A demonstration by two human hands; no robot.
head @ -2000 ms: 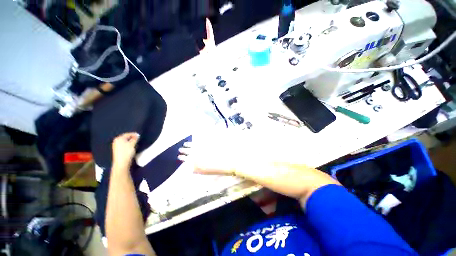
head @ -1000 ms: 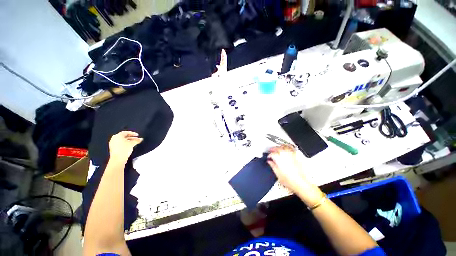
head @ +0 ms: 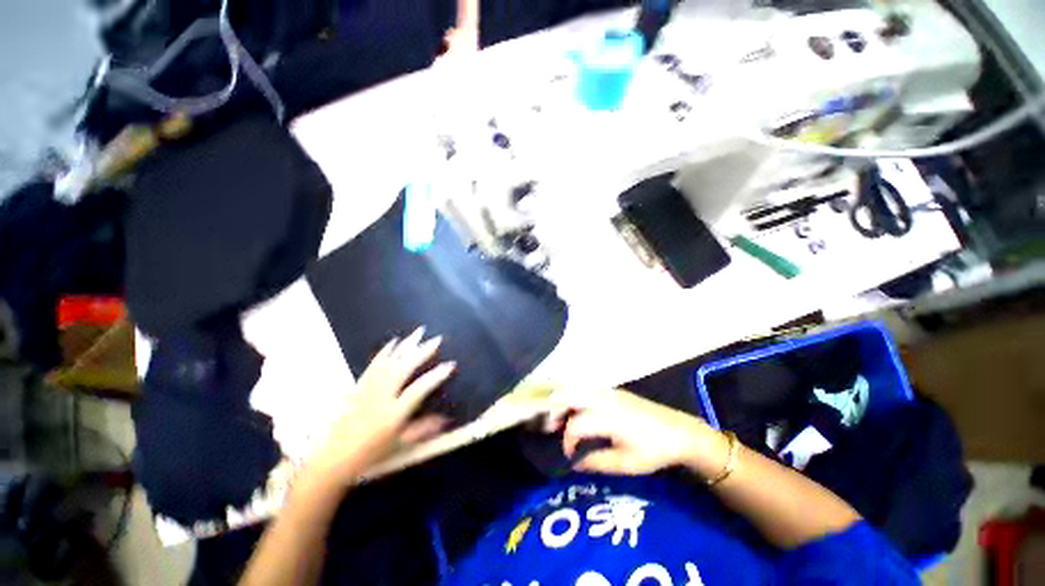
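Observation:
A large dark cut fabric piece (head: 493,309) lies on the white table left of and below the needle area, which is blurred. My left hand (head: 390,406) rests on its lower left part, fingers spread, not gripping it. My right hand (head: 625,433) is at the table's front edge, right of the fabric's lower corner, with fingers curled; whether it holds anything cannot be told. A slim light blue thing (head: 418,218) lies at the fabric's upper edge. The white sewing machine (head: 791,97) stands at the upper right.
Dark cut pieces (head: 224,218) are stacked at the table's left end. A phone (head: 676,231), a green-handled tool (head: 765,256) and black-handled scissors (head: 880,206) lie at the right. A blue bin (head: 802,355) with dark garments is below the front edge.
My left hand has moved right from the stack, and a large dark piece now lies under it. My right hand has moved down to the front edge. The smaller piece it held is not distinguishable.

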